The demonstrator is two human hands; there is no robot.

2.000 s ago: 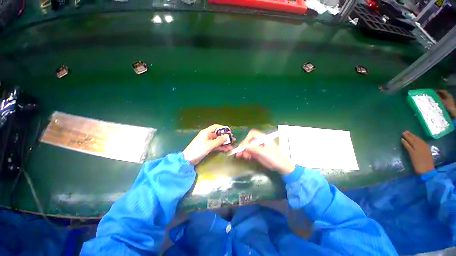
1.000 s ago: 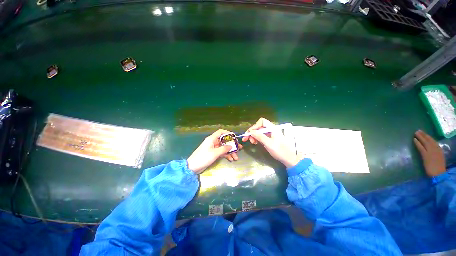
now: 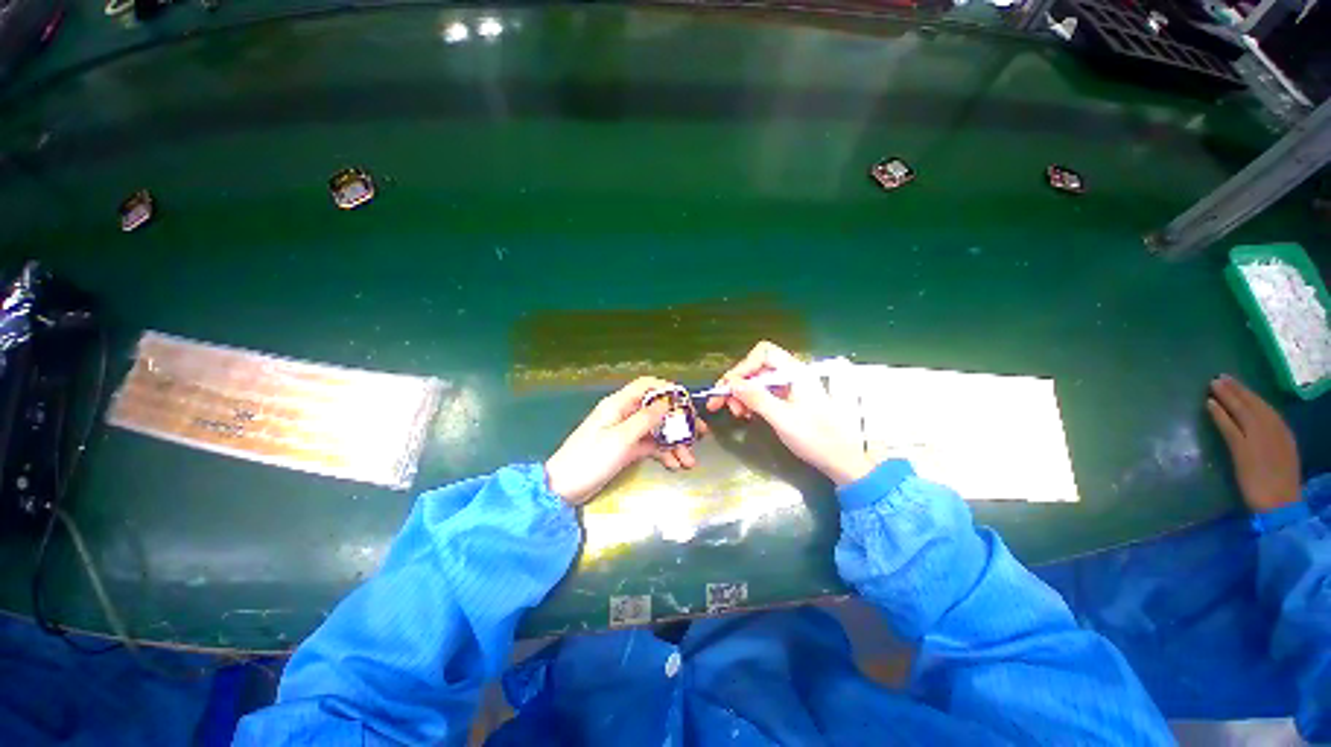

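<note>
My left hand (image 3: 610,441) holds a watch housing (image 3: 674,420) above the bench, its open side with white and gold parts facing up. My right hand (image 3: 777,409) holds pale tweezers (image 3: 756,384) like a pen, their tip at the upper right rim of the housing. Whether the tip carries an adhesive piece is too small to tell. The white adhesive sheet (image 3: 971,435) lies flat on the bench beside my right hand, which covers part of its left side.
More housings lie along the green bench (image 3: 613,190), at left (image 3: 352,187) and right (image 3: 892,174). A bagged sheet (image 3: 278,409) lies left, amber tape (image 3: 657,346) ahead. At right are a green tray (image 3: 1287,321), another person's hand (image 3: 1258,442) and a metal post (image 3: 1241,190).
The tweezers have come up from below the housing to its rim. The held housing has turned in my left fingers. The housings on the bench have shifted slightly left over the last second.
</note>
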